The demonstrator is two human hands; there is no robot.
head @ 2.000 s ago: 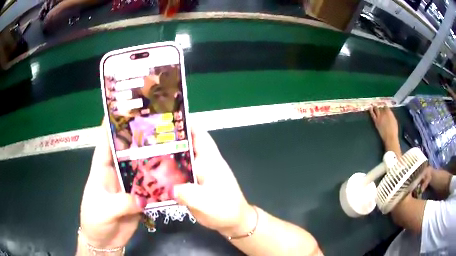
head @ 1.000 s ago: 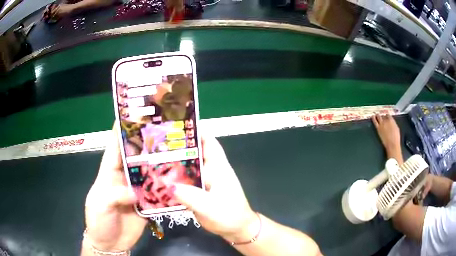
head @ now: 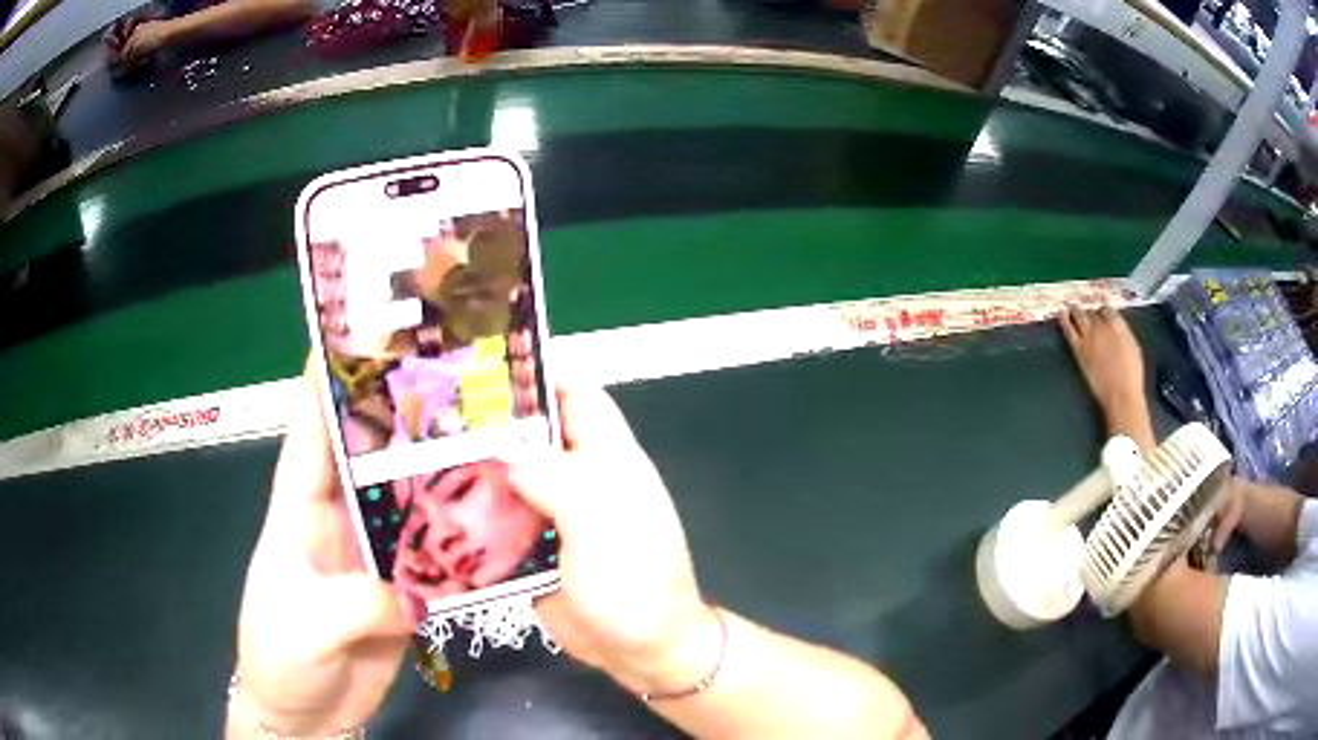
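A large smartphone (head: 434,362) with a pale-pink rim and a lit colourful screen is held upright in front of me. My left hand (head: 311,578) grips its lower left side. My right hand (head: 614,542) grips its lower right side, with the thumb over the screen at mid-lower right. Small white loop-shaped parts (head: 499,625) lie in a loose pile on the dark green mat just below the phone, partly hidden by it and my hands. A small orange-yellow piece (head: 435,667) shows at the pile's left.
A white rail (head: 723,338) with red lettering separates the mat (head: 824,492) from the green belt (head: 810,253). A cream fan (head: 1156,518), a neighbouring worker's arm (head: 1113,373) and a bluish shiny tray or bags (head: 1260,362) are at right. Another person's hand (head: 133,46) is across the belt.
The right thumb has moved up the screen from its lower part. The screen picture has shifted slightly. The phone sits slightly further left in view than one second ago.
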